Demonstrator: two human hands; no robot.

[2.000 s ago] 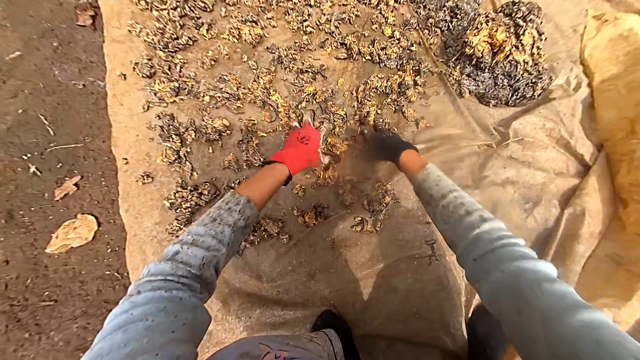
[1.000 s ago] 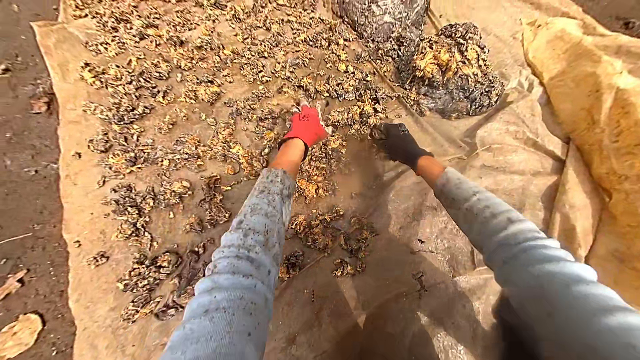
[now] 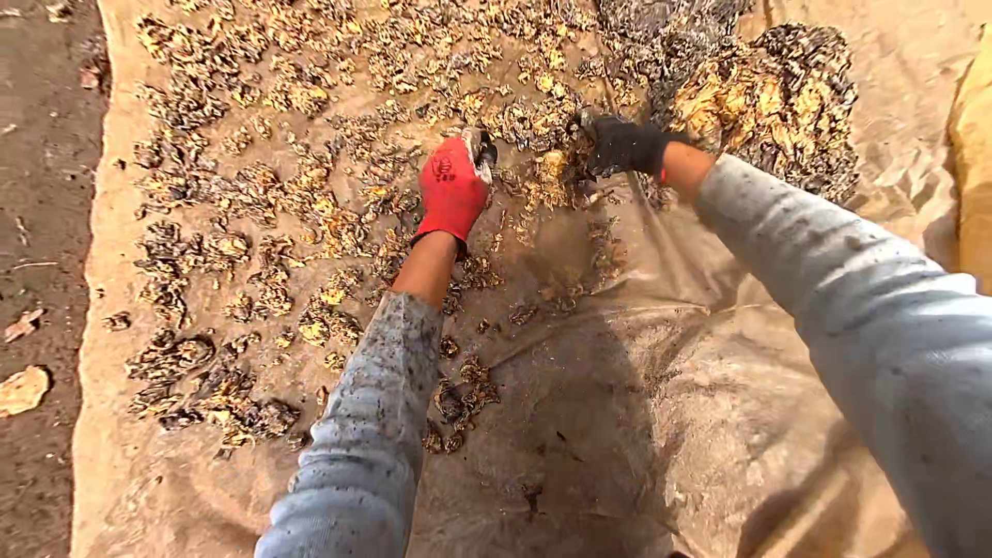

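Observation:
My left hand, in a red glove with pale, soiled fingertips, rests low over the scattered dark and yellow dried pieces, which look like plant matter. Its fingers are bent and partly hidden, so what they hold does not show. My right hand, in a black glove, reaches in from the right and touches a clump of the same pieces beside its fingertips. Whether it grips any is unclear. Both hands are over a brown tarp, with a gap between them.
A larger heap of dark and yellow pieces lies just beyond my right wrist. Bare soil with a dry leaf borders the tarp on the left. A yellowish cloth lies at the right edge. Folds run across the tarp.
My right hand has moved away from the bare patch of tarp onto the pieces beyond it. The view has shifted between frames.

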